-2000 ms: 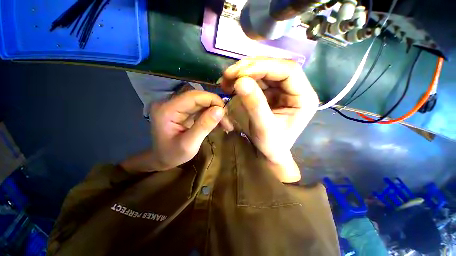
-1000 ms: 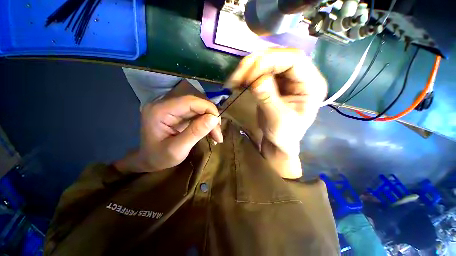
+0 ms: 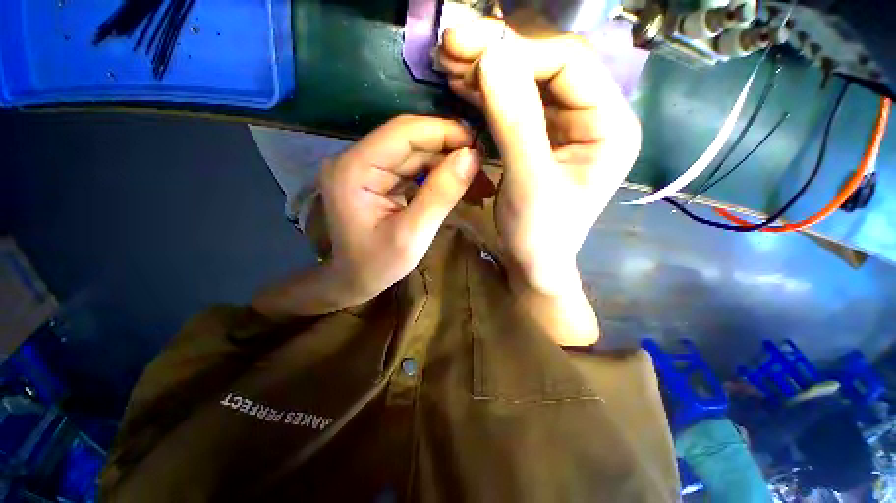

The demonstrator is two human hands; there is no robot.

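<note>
My left hand [image 3: 393, 201] is at the centre, thumb and forefinger pinched on a thin black wire [image 3: 477, 138]. Only a short, faint part of the wire shows above these fingertips. My right hand [image 3: 560, 147] is higher and to the right, in front of the machine's lower edge, with its thumb and fingers pinched. The wire runs up towards its fingers; the end there is hidden or lost in glare. The silvery machine parts [image 3: 722, 25] show at the top, above a purple base plate [image 3: 422, 44] partly covered by my right hand.
A blue tray [image 3: 221, 74] with loose black wires [image 3: 162, 34] lies at upper left on the green bench [image 3: 339, 79]. A white strip [image 3: 712, 152], black cable [image 3: 811, 177] and orange hose [image 3: 855, 187] curve at right. Blue stools [image 3: 688, 378] and a person's sleeve [image 3: 722, 457] show lower right.
Both hands have moved up towards the machine, the right one now over the base plate's edge. The wire, clearly stretched between my hands a second ago, is now mostly hidden.
</note>
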